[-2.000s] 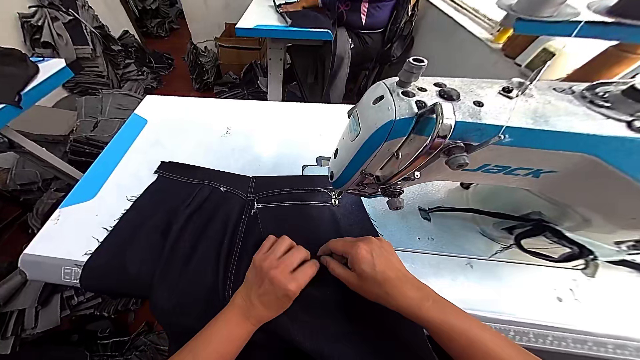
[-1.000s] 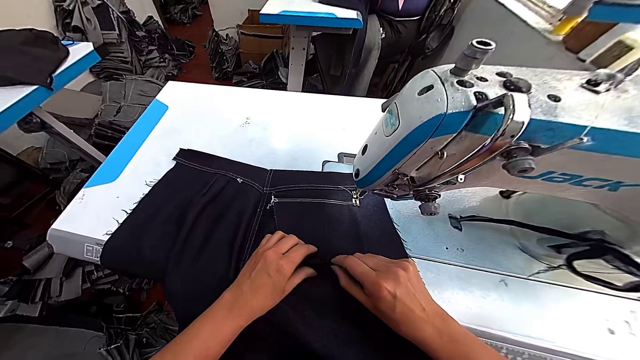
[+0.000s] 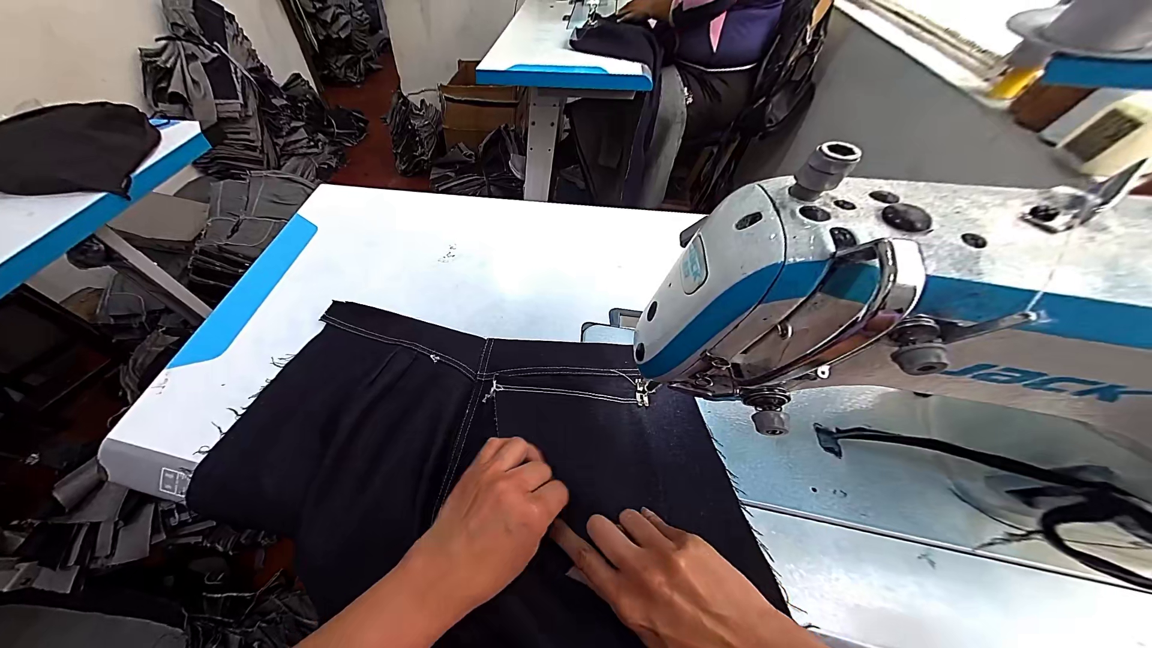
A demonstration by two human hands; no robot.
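Note:
A dark denim garment panel (image 3: 378, 432) with pale topstitched seams and a raw, frayed edge lies over the sewing table. Its stitched pocket line (image 3: 567, 392) ends at the presser foot (image 3: 642, 392) of a white and blue Jack sewing machine (image 3: 810, 270); the needle itself is hard to make out. Below the pocket line, my left hand (image 3: 508, 504) rests on the cloth with curled fingers, thumb and forefinger together on it. My right hand (image 3: 648, 567) lies just to the right and lower, its fingertips pressed on the denim. A small pale patch shows beneath its forefinger.
The white tabletop (image 3: 432, 243) has a blue edge. A black strap (image 3: 945, 450) lies under the machine arm. Another table (image 3: 184, 144) with dark cloth stands at left. Bundles of grey fabric (image 3: 243, 225) fill the floor. A co-worker (image 3: 720, 45) sits at a table behind.
Against one second ago, my left hand has its fingers more curled, and my two hands are closer together. The cloth stays under the presser foot. The view has shifted slightly.

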